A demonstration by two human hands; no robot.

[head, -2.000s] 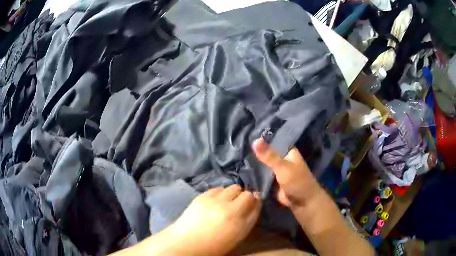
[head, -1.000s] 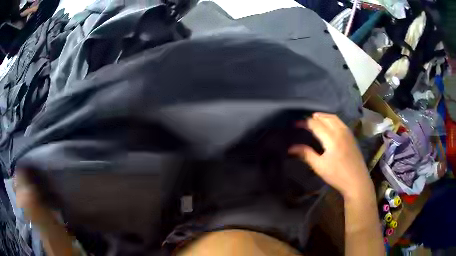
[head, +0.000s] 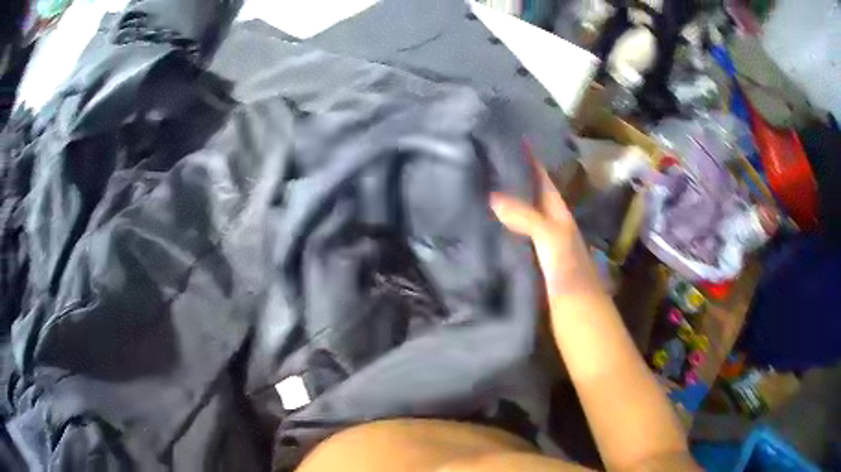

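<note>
A dark grey garment (head: 433,212) lies in a bunched, blurred heap in front of me, with a dark hollow at its middle. A small white label (head: 293,393) shows on the grey cloth at its lower left. My right hand (head: 528,210) is at the garment's right side, thumb and fingers apart. The fingers are blurred and I see no cloth gripped. My left hand is not visible. A bare-skin shape at the bottom edge cannot be identified.
More dark grey garments (head: 120,267) are heaped at the left. Flat grey cloth with dark buttons (head: 396,41) lies beyond, on the white table (head: 544,57). At the right are a lilac bundle (head: 696,212), thread spools (head: 678,316) and a blue container (head: 770,452).
The cloth that was spread wide between my hands is now bunched nearer the middle. My left hand has gone from view at the left. The view has shifted to the right.
</note>
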